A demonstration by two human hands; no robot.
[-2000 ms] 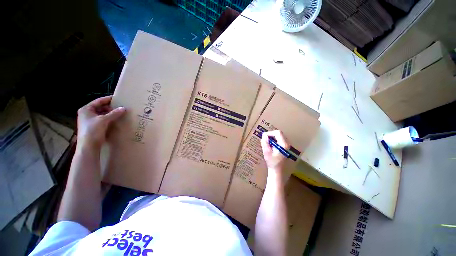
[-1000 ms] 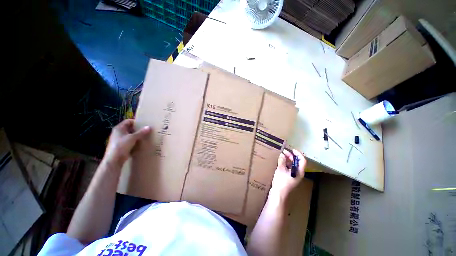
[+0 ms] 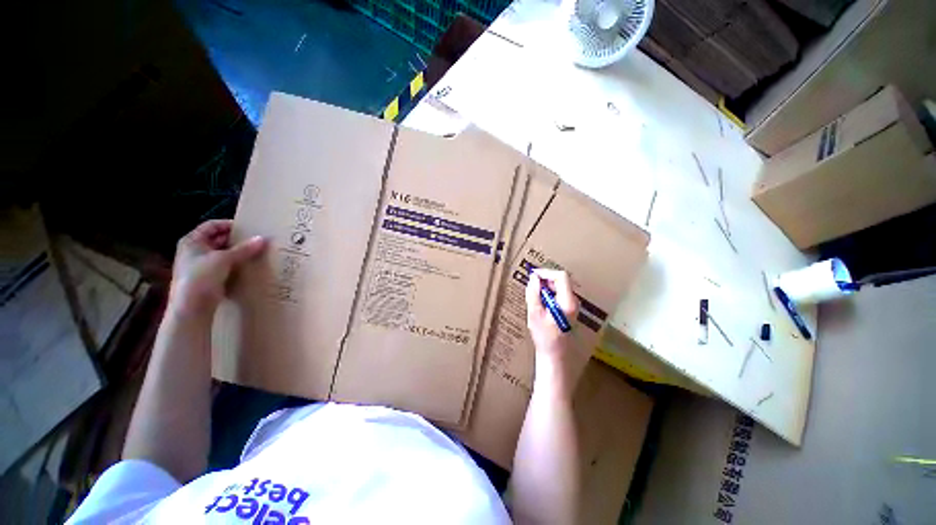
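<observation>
A brown flattened carton [image 3: 431,292] with dark printed bars and "K16" lies across my lap and against the white table's edge. Part of another carton sheet [image 3: 606,231] shows at its right, with a narrow gap between them. My left hand [image 3: 218,269] grips the carton's left edge, thumb on top. My right hand [image 3: 549,308] holds a dark marker pen [image 3: 555,310] over the printed bars on the right panel. The pen tip is hidden by my fingers.
The white table [image 3: 606,123] bears a small fan [image 3: 609,26], a closed carton [image 3: 847,169], a white roll [image 3: 814,282], a spare marker [image 3: 793,314] and thin dark strips. A large carton [image 3: 801,451] stands at the right. Flat sheets [image 3: 46,328] lie at the lower left.
Since one second ago, my right hand has moved from the carton's right edge onto the right panel. The top sheet has shifted and shows a second sheet at the right. The camera view has shifted too.
</observation>
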